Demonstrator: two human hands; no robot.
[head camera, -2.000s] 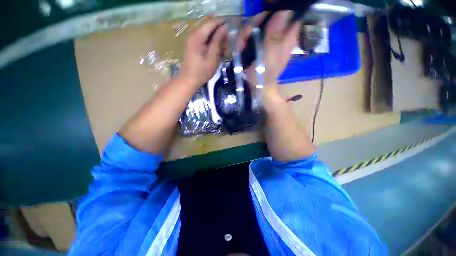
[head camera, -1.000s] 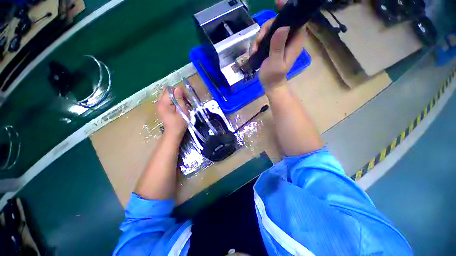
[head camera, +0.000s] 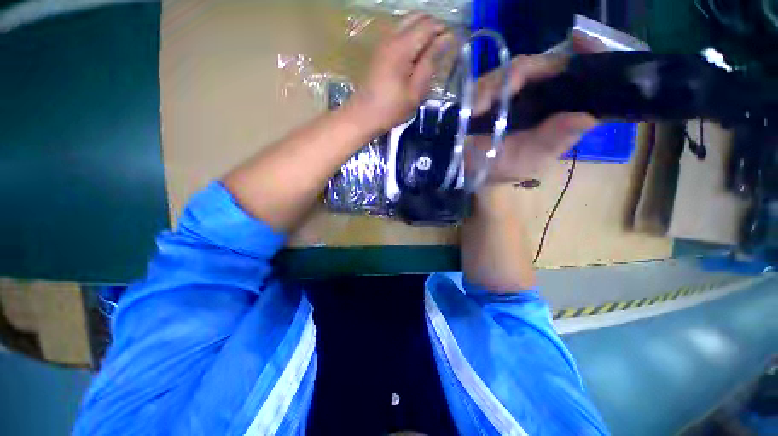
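Note:
A black ear cup (head camera: 424, 162) sits on the white pad (head camera: 393, 162), over a fixture base (head camera: 362, 183) wrapped in glossy clear film. Two silver loops (head camera: 499, 123) rise from the cup. My left hand (head camera: 397, 72) is at the upper left of the cup, its curled fingers on the loops; the fingertips are blurred. My right hand (head camera: 537, 140) is shut around a thick black screwdriver (head camera: 623, 85), which lies sideways behind the loops with its front end close to the cup. The driver's tip is hidden. A microphone boom tip (head camera: 529, 183) shows right of my right wrist.
Brown cardboard (head camera: 247, 94) lies under the work. A blue tray (head camera: 610, 142) is behind the driver, with part of a silver-grey feeder (head camera: 601, 34). A thin black cable (head camera: 559, 204) crosses the cardboard. Dark parts stand at the right. Yellow-black floor marking (head camera: 631, 305) runs beyond the bench.
The view has turned and shifted. My right hand has brought the screwdriver from the feeder to the ear cup. My left hand remains by the loops.

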